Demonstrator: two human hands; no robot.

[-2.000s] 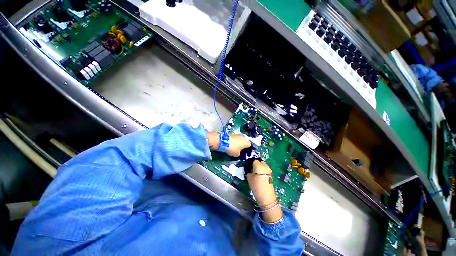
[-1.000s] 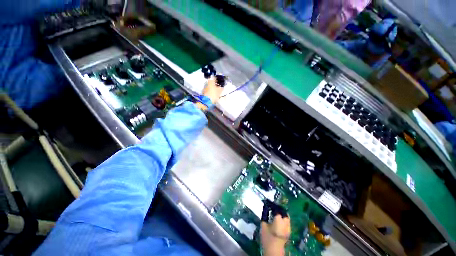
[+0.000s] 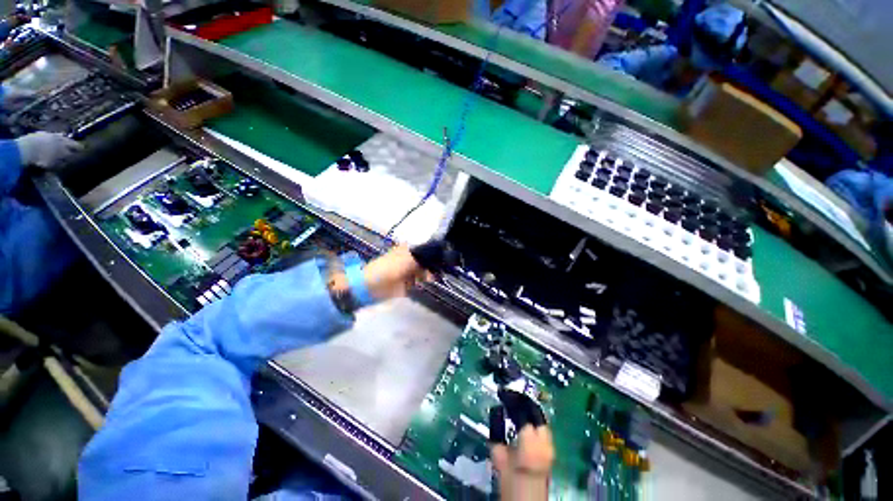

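Note:
A green circuit board [image 3: 578,416] crowded with parts lies on the track at the lower middle. My right hand [image 3: 524,452] is over its middle, cut off by the bottom edge, with black at its fingertips. Cots and a held part cannot be told apart there. My left hand [image 3: 397,272], blurred, is above the track's far rail, up and left of this board, beside the black parts bin [image 3: 519,245]. Its fingertips are also black; whether they hold a part is unclear. A blue strap [image 3: 355,282] is on the left wrist.
A second board [image 3: 220,230] lies on the track to the left. A white tray [image 3: 377,196] with a few black parts stands behind. A round-pocket tray [image 3: 656,210] of black cylinders is on the green shelf [image 3: 392,93]. A cardboard box [image 3: 759,391] stands right. Another person's gloved hand [image 3: 47,149] is far left.
My left hand first left the nearer board for the white tray, then came back right to the parts bin's edge. My right hand stays over the board. The view has shifted.

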